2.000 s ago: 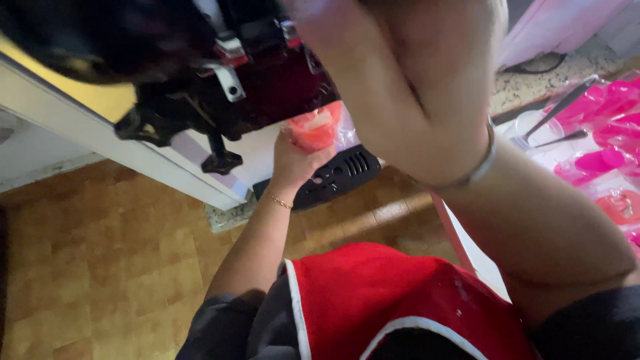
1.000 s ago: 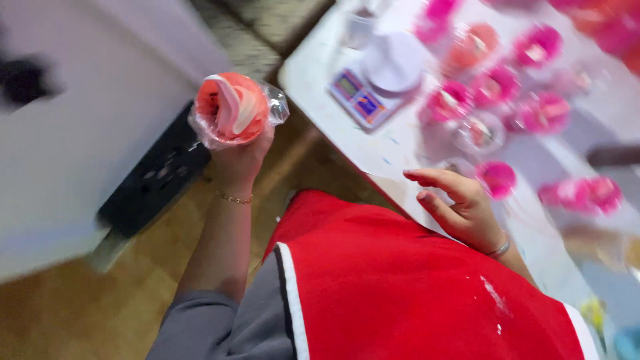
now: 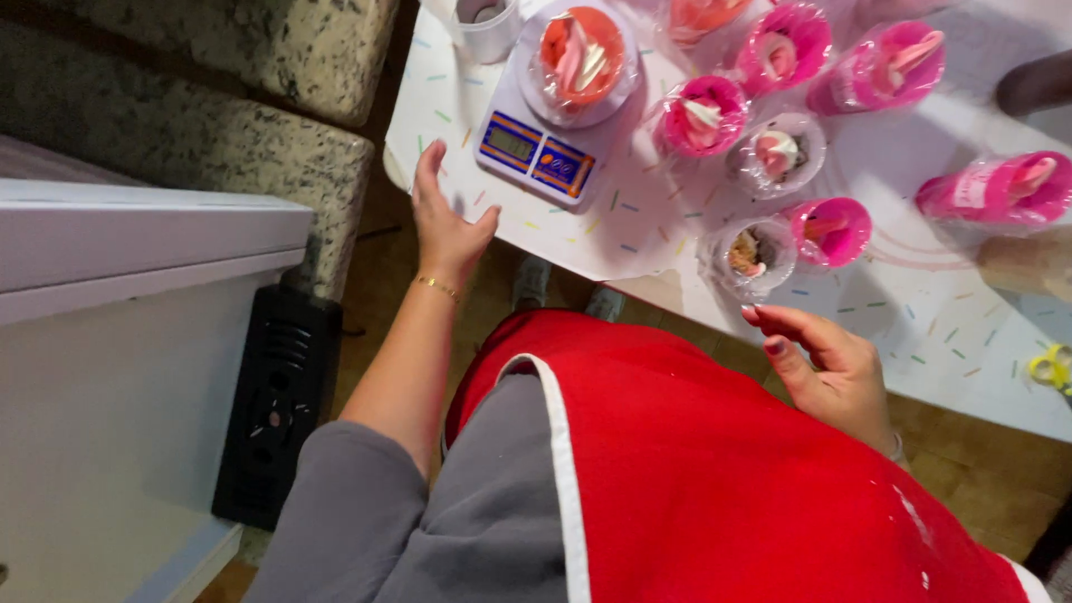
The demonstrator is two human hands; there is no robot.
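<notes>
An orange cup of pink and white soft-serve ice cream (image 3: 584, 63), lined with clear plastic, stands on the round plate of a digital kitchen scale (image 3: 536, 155). Just left of the scale, at the table's edge, my left hand (image 3: 452, 230) is empty with thumb and fingers apart. My right hand (image 3: 825, 368) hovers by the near table edge, fingers slightly curled and apart, holding nothing. Nearest to it are a clear cup with brown and pink contents (image 3: 754, 258) and a pink cup (image 3: 827, 232). More filled cups, such as a pink one (image 3: 702, 117), stand behind them.
The white table (image 3: 620, 243) has a sprinkle pattern. A small whitish container (image 3: 486, 29) stands behind the scale. Yellow-handled scissors (image 3: 1051, 367) lie at the right. Speckled stone counters (image 3: 276, 151) and a white appliance with a black grille (image 3: 276, 410) are at the left.
The orange cup, in my left hand earlier, now stands on the scale and that hand has let go. My right hand, raised beside a dark machine at first, is now low by the table. The view has swung toward the table.
</notes>
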